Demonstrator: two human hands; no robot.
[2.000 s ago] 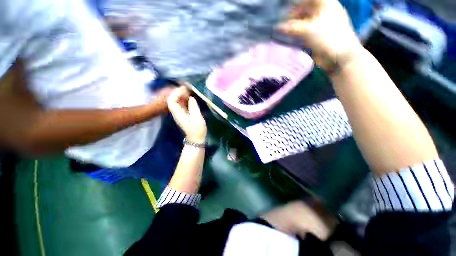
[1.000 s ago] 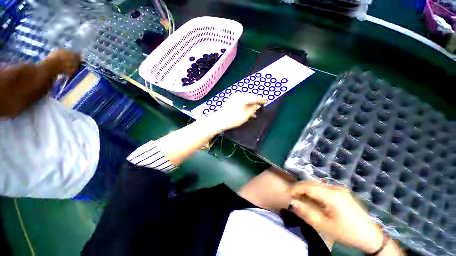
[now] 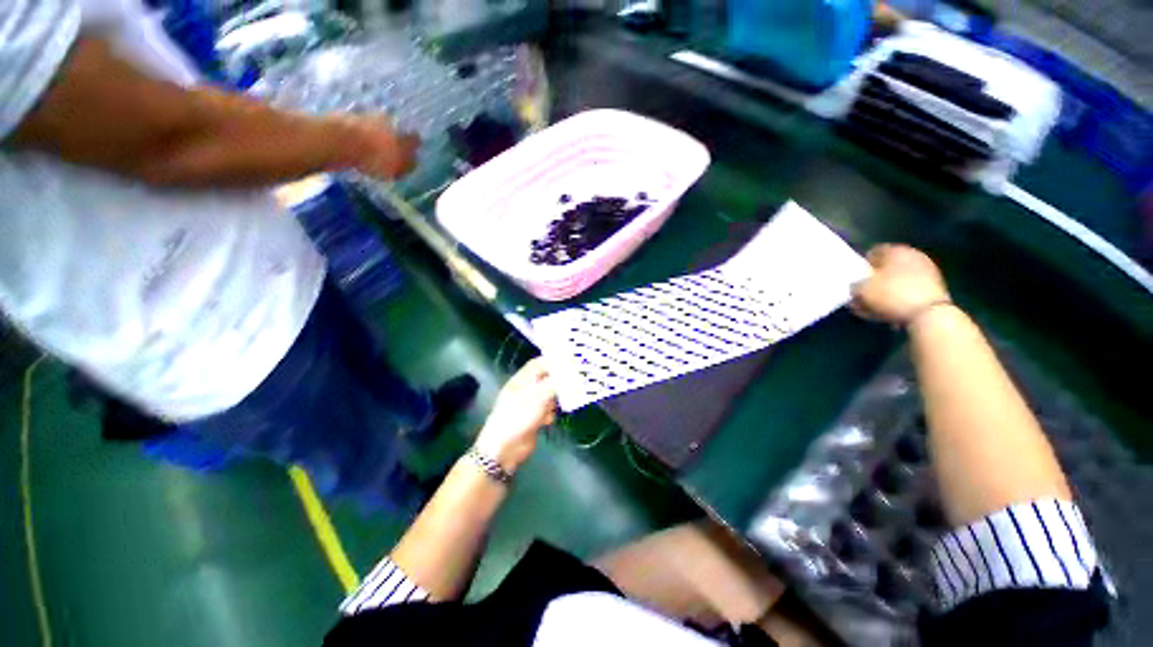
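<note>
A white release liner sheet [image 3: 683, 331] with rows of dark adhesive rings is held at both ends, its right end bare and curving upward. My left hand [image 3: 521, 411] grips its left end near the bench edge. My right hand [image 3: 900, 284] grips its right end. The sheet lies partly over a flat black pad [image 3: 695, 411]. A pink and white plastic basket [image 3: 481, 228] just beyond the sheet holds loose small black parts [image 3: 588, 230]. The rings are blurred.
A clear blister tray [image 3: 841, 506] lies at the right, partly under my right forearm. Another person [image 3: 164, 253] stands at the left, an arm reaching over clear trays [image 3: 417, 82]. Across the bench are a bright blue bin [image 3: 797, 38] and a white tray of black pieces [image 3: 942, 95].
My right hand has moved from beside the blister tray to the sheet's right end and grips it. My left hand has moved from on the sheet to its left end. The sheet's right end is raised.
</note>
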